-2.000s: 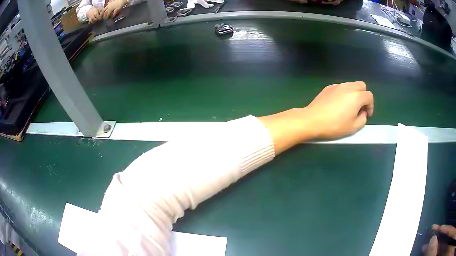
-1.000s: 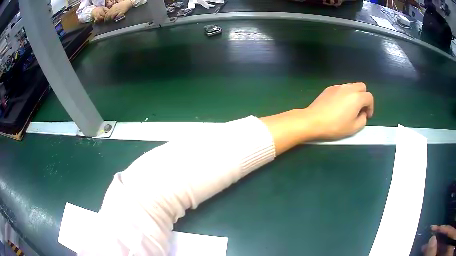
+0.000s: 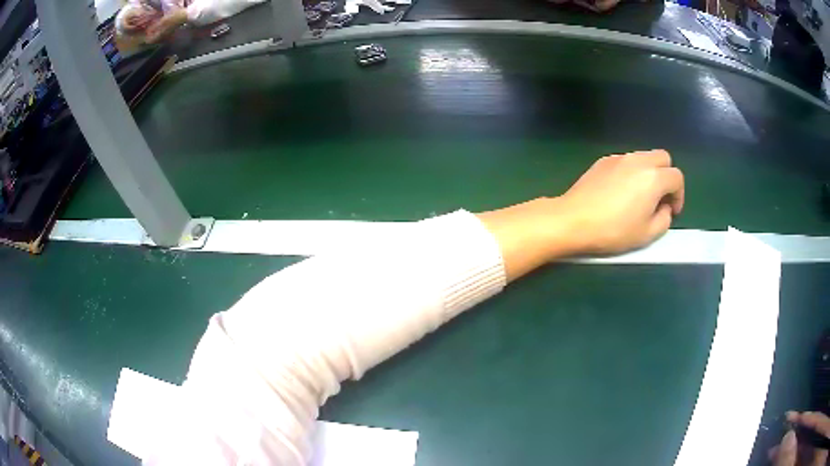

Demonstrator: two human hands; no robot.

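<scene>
My left hand (image 3: 628,202) lies loosely curled on the pale metal rail (image 3: 696,246), with no object visible in it. Its pale sleeve crosses the green bench from the lower left. My right hand (image 3: 790,448) is small and cut off at the lower right edge; its fingertips pinch a thin dark object (image 3: 813,435) that I cannot identify. A long white strip (image 3: 737,350) lies flat between my hands, its far end over the rail. White paper (image 3: 373,443) lies partly under my left forearm.
A small dark metallic item (image 3: 370,55) lies on the green belt (image 3: 364,136) beyond the rail. A grey post (image 3: 114,136) is bolted to the rail at left, near dark trays (image 3: 45,187). Another person's hands and sleeve (image 3: 168,20) are at the upper left.
The small item on the belt has shifted left. The other person's hands at the upper left have moved left and now blur. My hands stay nearly still.
</scene>
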